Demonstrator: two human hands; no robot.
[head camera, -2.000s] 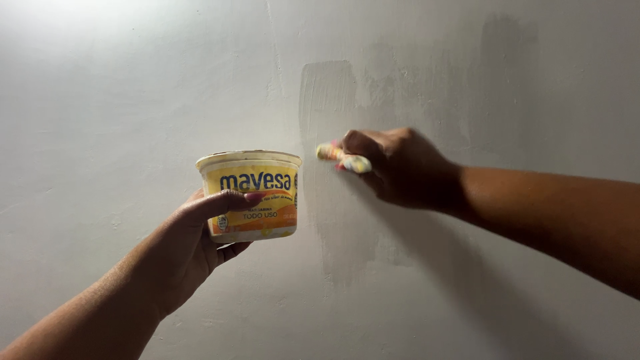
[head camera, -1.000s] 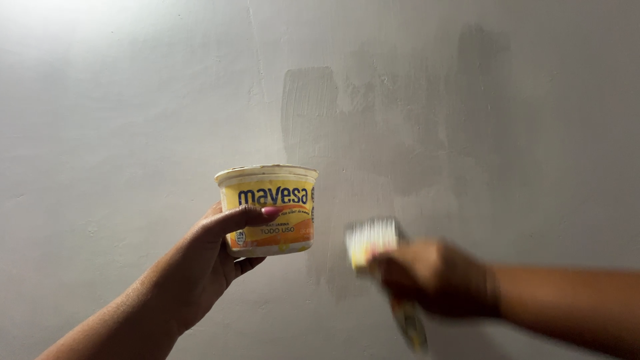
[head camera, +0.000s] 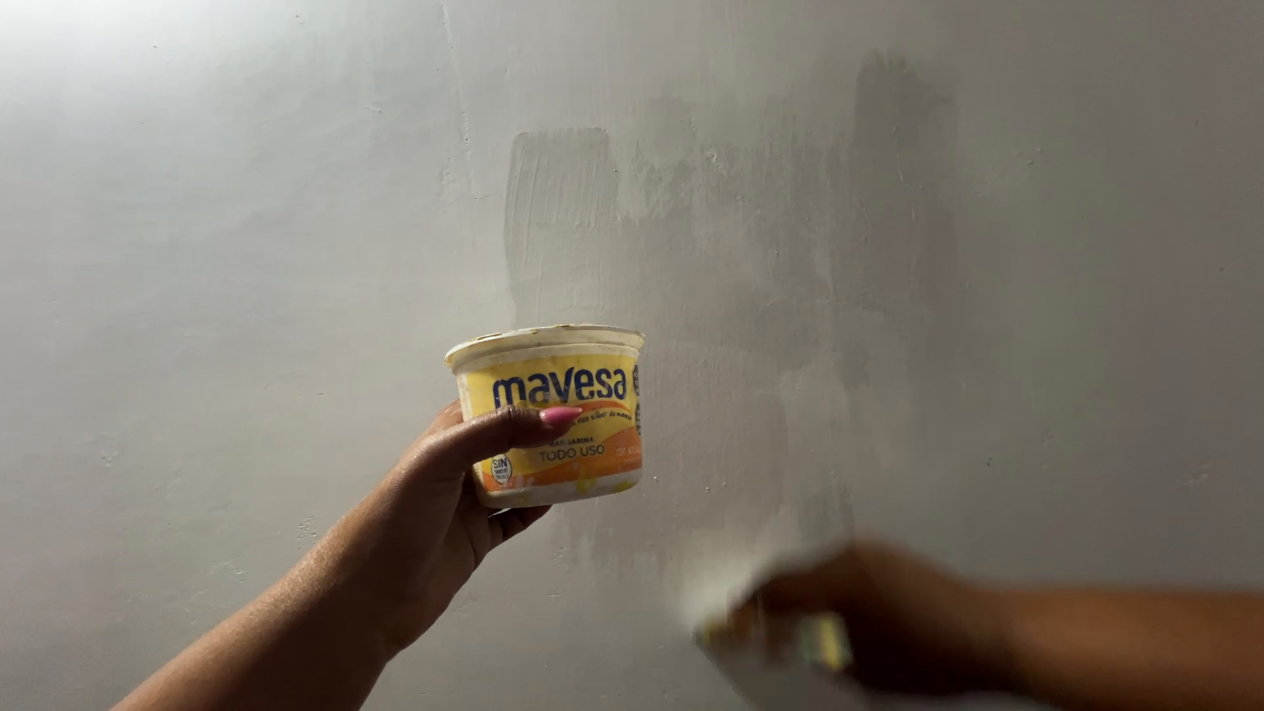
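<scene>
My left hand (head camera: 444, 484) holds a Mavesa margarine tub (head camera: 558, 420) upright near the middle of the view, thumb across its yellow and orange front. The tub's inside is hidden. At the lower right, my right hand (head camera: 859, 612) is blurred and closed on a paintbrush (head camera: 731, 612), whose pale bristles point up and left against or close to the wall (head camera: 247, 296); contact cannot be told. Darker, wet-looking paint strokes (head camera: 563, 197) mark the wall above and to the right of the tub.
The wall fills the background, with small bumps and a thin vertical crack line at the upper left. A darker painted patch (head camera: 899, 178) lies at the upper right. Light falls from the upper left, and a shadow lies under my right hand.
My right hand has moved down the wall with the paintbrush, from beside the tub to well below it. My left hand still holds the tub.
</scene>
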